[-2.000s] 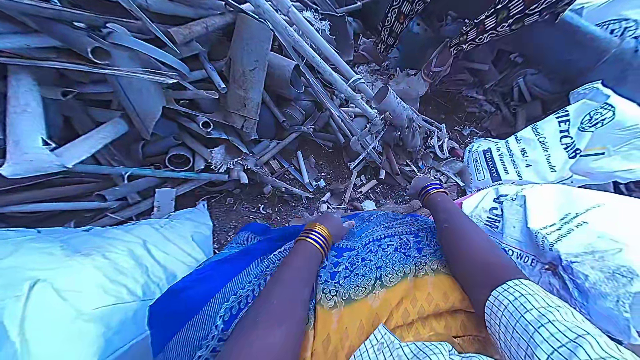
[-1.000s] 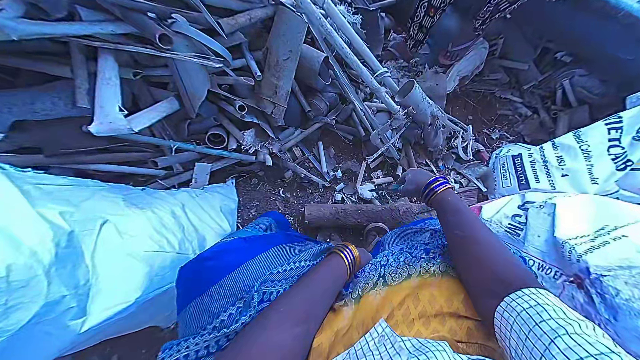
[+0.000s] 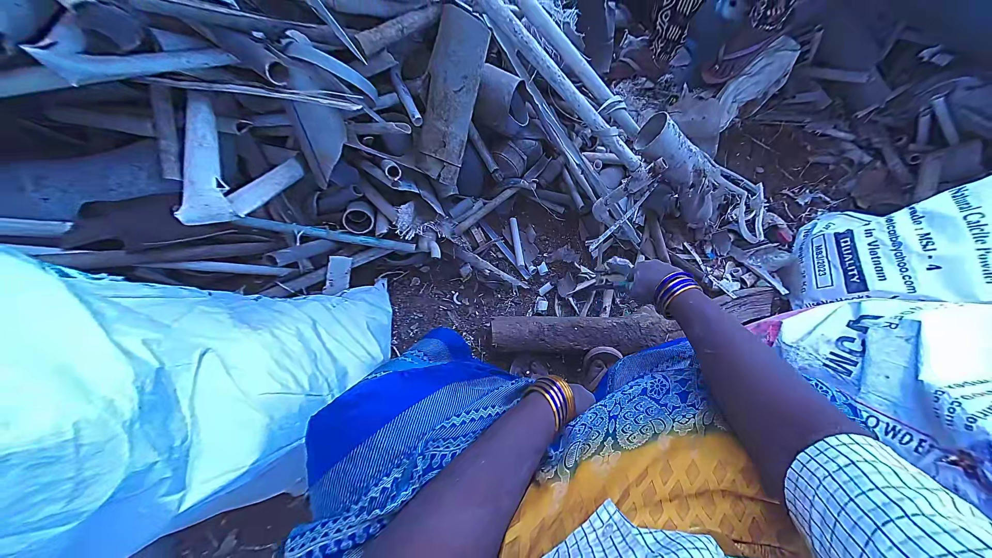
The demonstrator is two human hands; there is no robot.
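My right hand (image 3: 649,280) is closed above the far side of a wooden log (image 3: 573,333), beside small bits of scrap; a small greyish thing shows at its fingers, too unclear to name. My left hand (image 3: 583,399) lies low against the patterned blue cloth (image 3: 643,407) over my lap, its fingers mostly hidden. Both wrists wear bangles. A sandalled foot (image 3: 601,364) shows between the log and the cloth. Beyond the log lie small white pieces (image 3: 542,304) on dark soil.
A heap of broken plastic pipes (image 3: 457,93) fills the far left and middle. One white sack (image 3: 155,387) stands at the left; printed sacks (image 3: 891,256) lie at the right. Part of another person in patterned clothing (image 3: 674,31) shows at the top.
The blue cloth has drawn back towards me, so the log and foot now show. My left hand has come nearer my body. The view has shifted somewhat.
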